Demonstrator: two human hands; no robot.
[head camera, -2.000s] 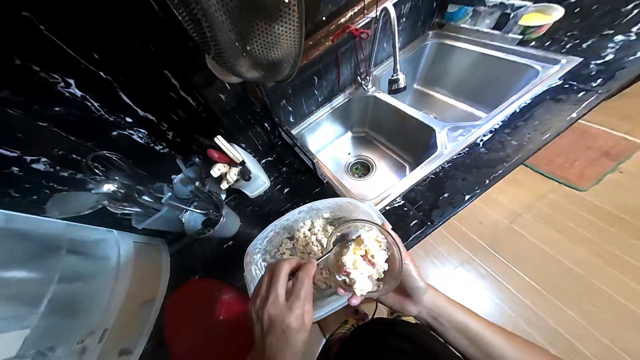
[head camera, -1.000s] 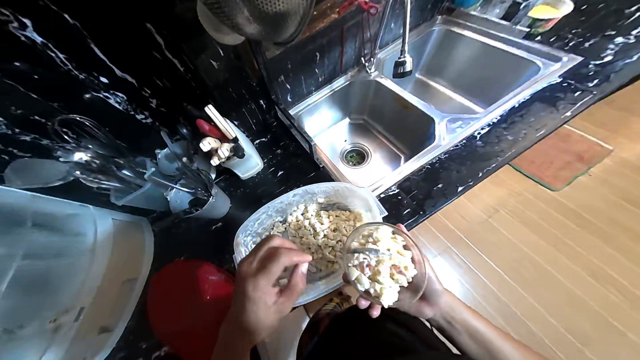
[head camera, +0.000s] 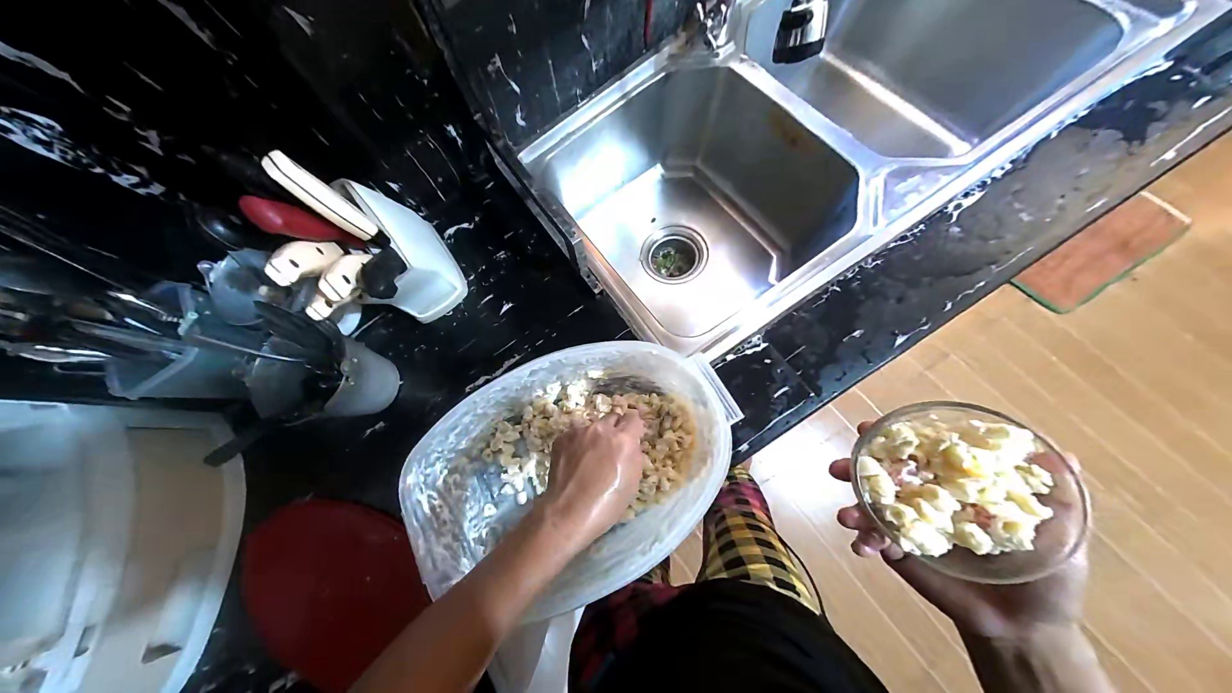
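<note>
A glass bowl (head camera: 1068, 520) holds creamy macaroni salad (head camera: 953, 486). My right hand (head camera: 1020, 597) supports it from below and the side, over the floor at the right. My left hand (head camera: 597, 462) reaches down into a large whitish plastic tub (head camera: 433, 520) at the counter's edge. Its fingers are in the macaroni salad (head camera: 664, 462) there; whether they hold a spoon or only food cannot be told. White smears coat the tub's inner wall.
A steel double sink (head camera: 712, 212) lies beyond the tub. Knives in a white holder (head camera: 423, 269) and utensil cups (head camera: 366, 380) stand left. A red round item (head camera: 327, 587) and a translucent container (head camera: 173, 539) are lower left. A mat (head camera: 1107, 250) lies on the floor.
My right hand has moved the glass bowl away from the tub, to the right. My left hand, above the tub's near side a second ago, has gone down into the macaroni.
</note>
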